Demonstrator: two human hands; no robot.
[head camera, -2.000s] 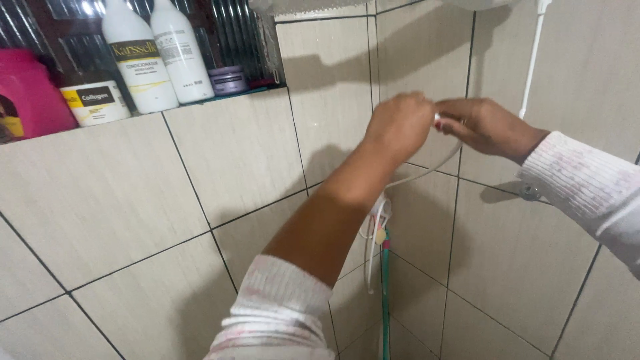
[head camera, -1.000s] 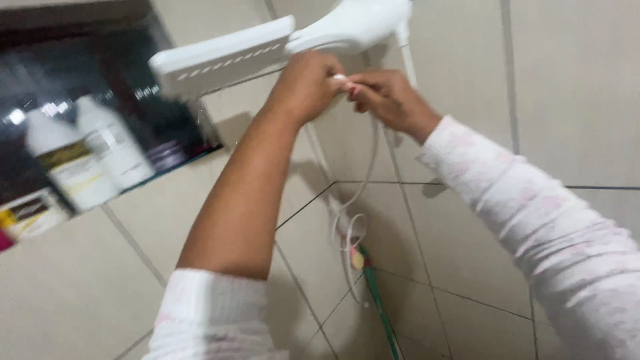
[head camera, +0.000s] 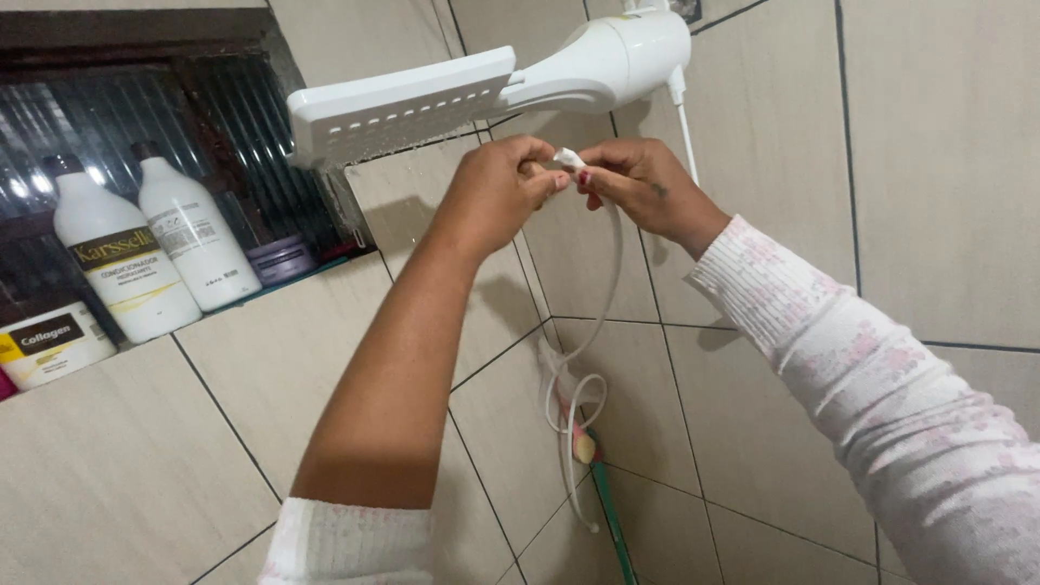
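Observation:
A white electric shower head (head camera: 406, 101) with a flat, perforated spray plate juts out above both hands; drops cling to its lower edge. My right hand (head camera: 642, 187) pinches a small white fitting (head camera: 569, 158) at the upper end of a thin white hose (head camera: 613, 268). My left hand (head camera: 508, 183) is just left of the fitting, thumb and fingertips close together; whether they touch it or hold anything cannot be told. From the fitting the hose hangs down and loops in the tiled corner.
On the window ledge at left stand two white bottles (head camera: 126, 252) (head camera: 199, 227), a collagen jar (head camera: 57, 345) and a purple jar (head camera: 282, 258). A brush (head camera: 582, 445) and a green pole (head camera: 611, 512) are in the corner. A white tube (head camera: 687, 134) drops from the shower body.
The view has tilted up, bringing the shower head into full sight. Both hands stay close together at the white fitting, with my left fingertips now slightly apart from my right ones.

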